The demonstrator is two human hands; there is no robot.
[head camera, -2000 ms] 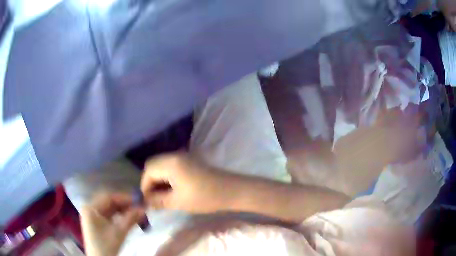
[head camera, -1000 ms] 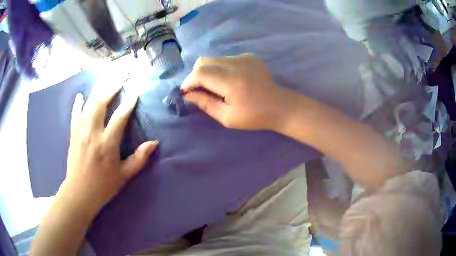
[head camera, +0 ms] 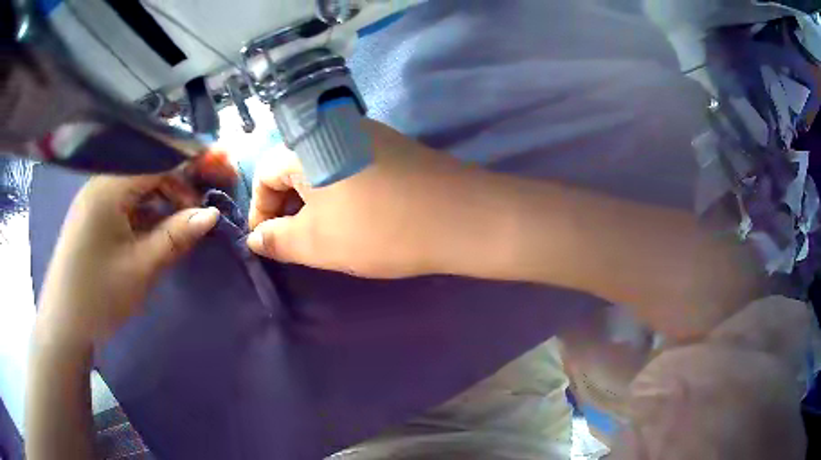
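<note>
A purple-blue garment panel [head camera: 360, 350] lies under the white sewing machine head [head camera: 212, 36] and hangs towards the lap. My left hand [head camera: 117, 243] pinches a small folded bit of the same cloth, a fabric strip or fold [head camera: 230, 211], between thumb and fingers near the needle area. My right hand [head camera: 351, 216] pinches the same folded bit from the right, just below the ribbed grey knob [head camera: 331, 144]. The needle and presser foot are hard to see in the bright lamp glare. Whether the folded bit is a separate strip cannot be told.
A glossy dark curved guard [head camera: 99, 117] is close at the upper left, over my left fingers. Pale and purple scraps [head camera: 765, 198] are heaped at the right. Light cloth [head camera: 486, 404] covers the lap below the panel.
My left hand has risen from lying flat on the panel and now pinches the cloth. My right hand has moved left to meet it. The machine head looks nearer.
</note>
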